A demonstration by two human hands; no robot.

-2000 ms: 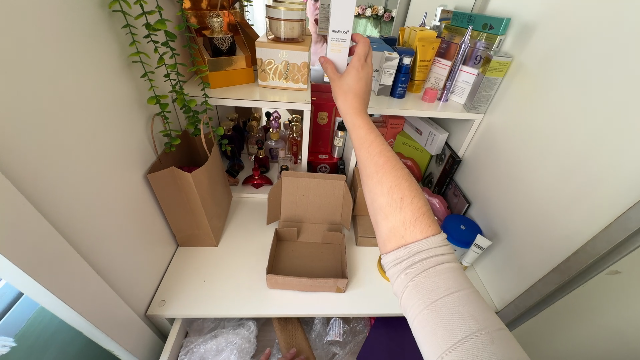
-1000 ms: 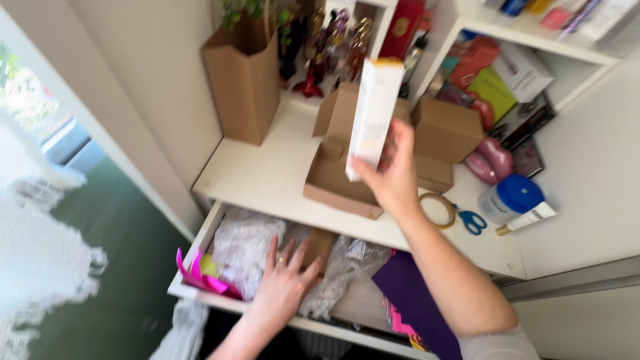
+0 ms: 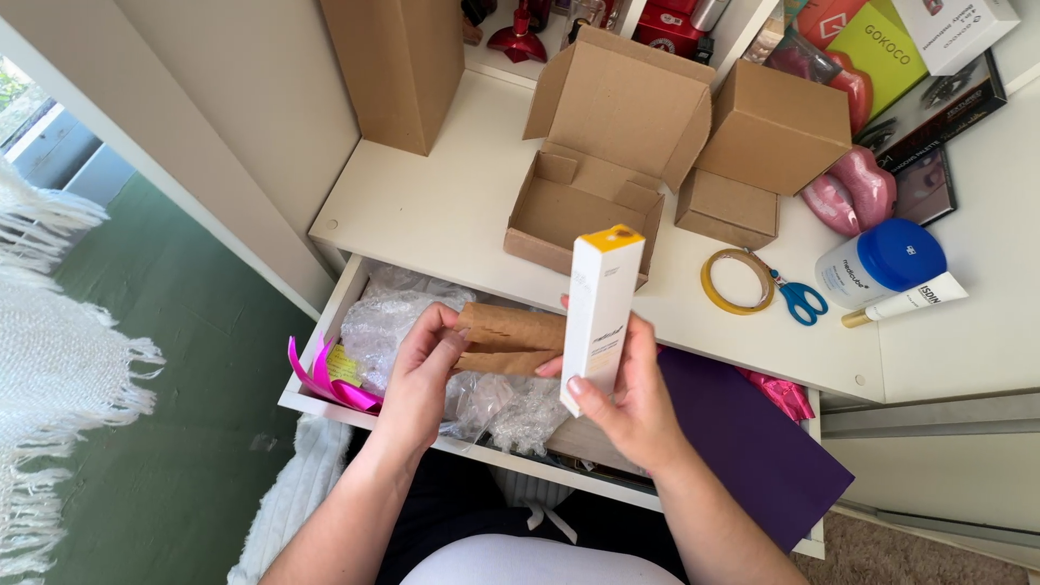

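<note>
My left hand [image 3: 426,366] grips the left end of a folded piece of brown kraft paper [image 3: 512,335] above the open drawer. In my right hand [image 3: 630,390] is a tall white medicube carton [image 3: 600,317] with a yellow top, held upright at a slight tilt. The paper's right end reaches behind the carton, where fingertips of my right hand touch it. Just beyond the carton stands a small cardboard box [image 3: 589,215] on the white shelf, its lid up.
The pulled-out white drawer [image 3: 463,447] holds bubble wrap [image 3: 398,321], pink ribbon [image 3: 349,394] and a purple sheet [image 3: 747,447]. On the shelf lie a tape roll [image 3: 738,281], blue-handled scissors [image 3: 800,301], a blue-lidded jar [image 3: 881,258], a white tube [image 3: 914,299], cardboard boxes [image 3: 776,130] and a paper bag [image 3: 398,73].
The right hand has brought the white carton from the upper shelf down over the drawer. The left hand, in the drawer a second ago, now holds the brown paper above it. The view has tilted down.
</note>
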